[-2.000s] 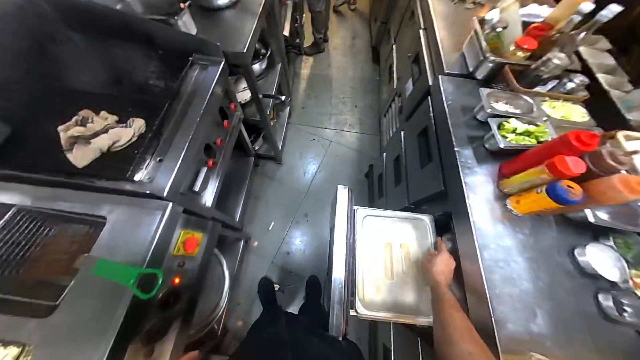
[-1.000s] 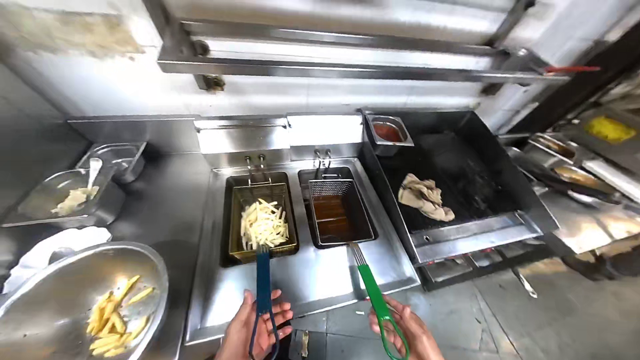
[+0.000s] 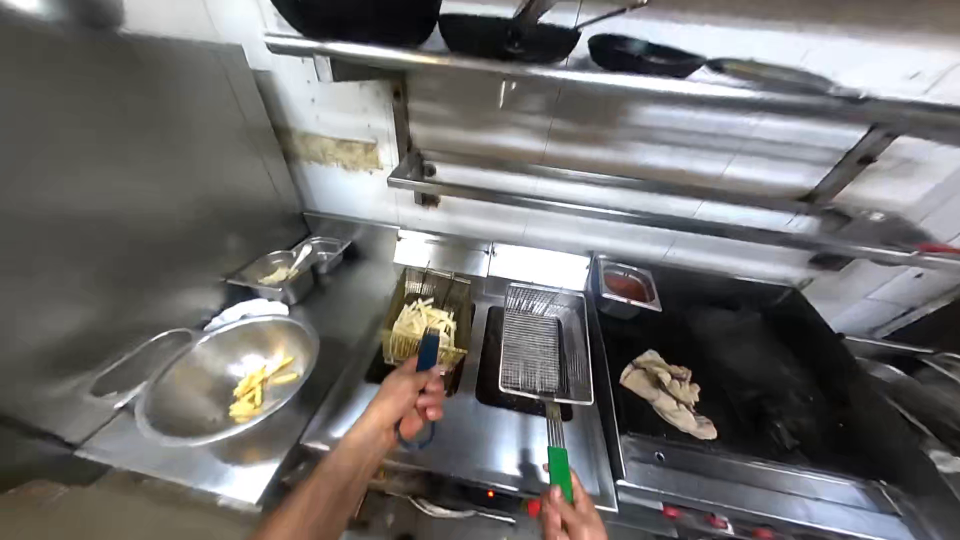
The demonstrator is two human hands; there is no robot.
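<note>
My left hand (image 3: 409, 401) is closed on the blue handle (image 3: 428, 351) of a wire fryer basket (image 3: 427, 352) that holds pale cut fries (image 3: 424, 321). This basket sits over the left well of the fryer. On the right, my right hand (image 3: 574, 514) grips the green handle (image 3: 559, 472) of a second wire basket (image 3: 546, 341), with no food seen in it, raised above the right well (image 3: 491, 352). At the left, a steel bowl (image 3: 191, 382) holds golden fries (image 3: 259, 390).
A flat black griddle (image 3: 735, 360) with a crumpled cloth (image 3: 667, 394) lies at the right. A steel pan of red sauce (image 3: 628, 289) stands by its back left corner. Steel containers (image 3: 274, 274) stand behind the bowl. Pans (image 3: 510, 37) rest on the shelf above.
The green-handled basket was down in the right well and is now raised above it. The blue-handled basket also looks lifted. Two seconds ago the view was of the aisle, with one hand at a metal pan.
</note>
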